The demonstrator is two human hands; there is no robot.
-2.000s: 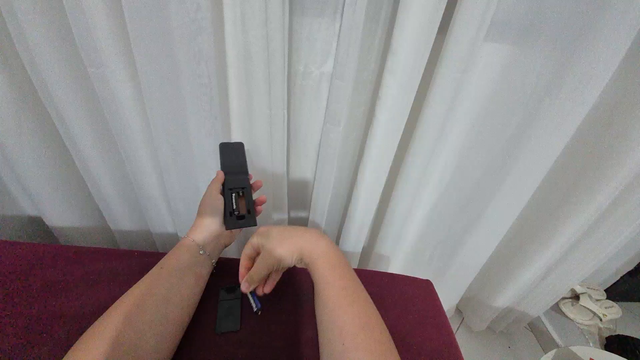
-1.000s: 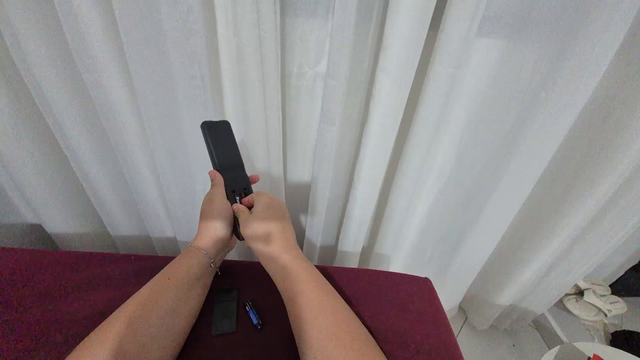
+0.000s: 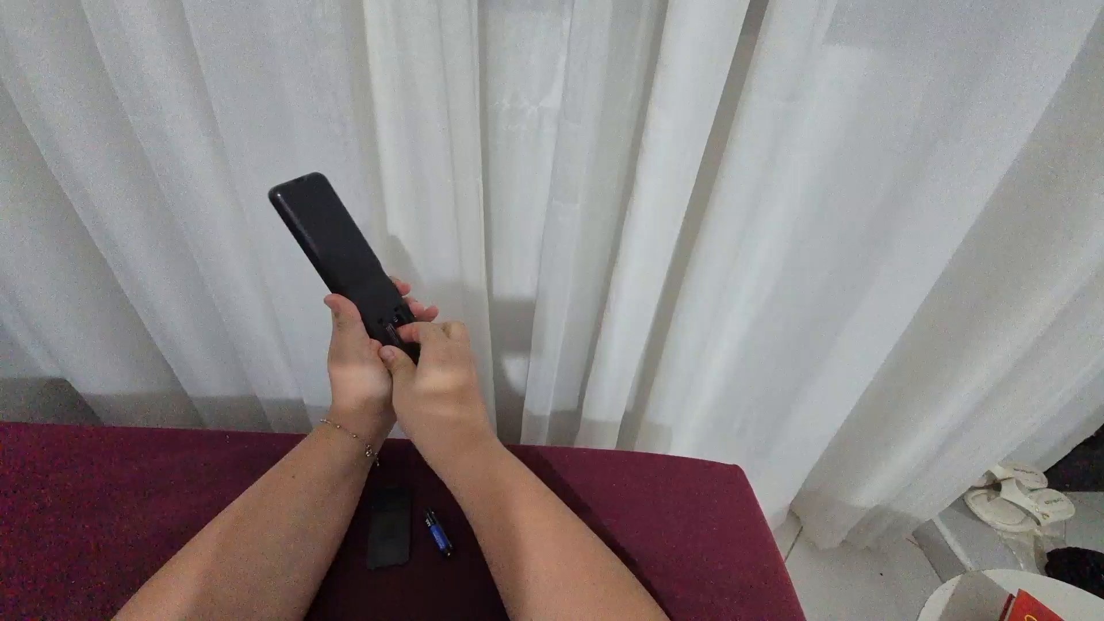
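Observation:
My left hand (image 3: 358, 362) holds a black remote control (image 3: 336, 237) from beneath, its far end tilted up and to the left. My right hand (image 3: 435, 366) has its thumb and fingertips at the battery compartment (image 3: 394, 326) near the remote's lower end; a battery partly shows there, and the fingers hide the rest. On the maroon cushioned seat (image 3: 690, 509) below my wrists lies a black battery cover (image 3: 390, 528). Just right of the cover, not touching it, is a blue and black battery (image 3: 437, 532).
White curtains (image 3: 561, 216) hang right behind the seat. At the lower right, white sandals (image 3: 1018, 500) rest near a grey box on the tiled floor, and a round white surface (image 3: 966, 595) holds a red item. A dark object (image 3: 1074, 565) lies beside them.
My right hand has risen from above the seat to the remote's compartment, and the blue battery it held now lies on the seat. The remote tilts further left.

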